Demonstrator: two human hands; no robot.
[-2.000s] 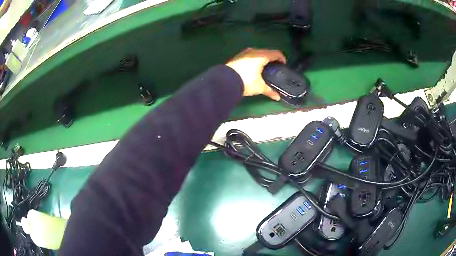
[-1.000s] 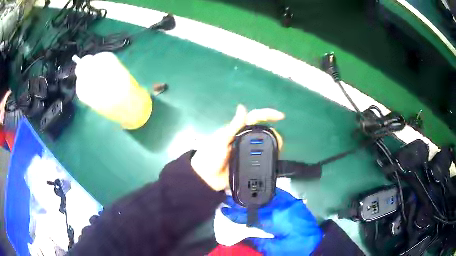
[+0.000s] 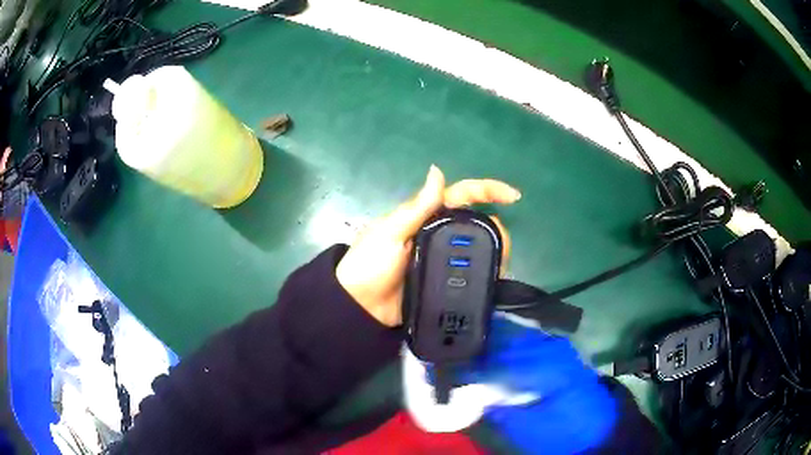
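A black power strip [image 3: 452,293] is held upright in front of me, its face with blue USB ports, a small slot and an outlet turned towards me. My bare left hand [image 3: 396,253] grips it from the left and behind. My right hand [image 3: 551,391], in a blue glove and blurred, holds a white wiping cloth [image 3: 445,407] at the unit's lower end. The gloved fingers are partly hidden. A black cord and a flat black strap [image 3: 538,302] run off to the right of the unit.
A squeeze bottle with yellowish liquid [image 3: 191,142] lies on the green bench, a brown scrap [image 3: 277,124] beside it. A blue bin [image 3: 40,355] holds clear bags and a black cord piece. Black units and cords lie at left and right; a plug [image 3: 602,78] rests by the white strip.
My left hand has brought the unit from the far green area to in front of me, where the gloved hand and cloth have joined it. Since one second ago, the cloth has shifted slightly.
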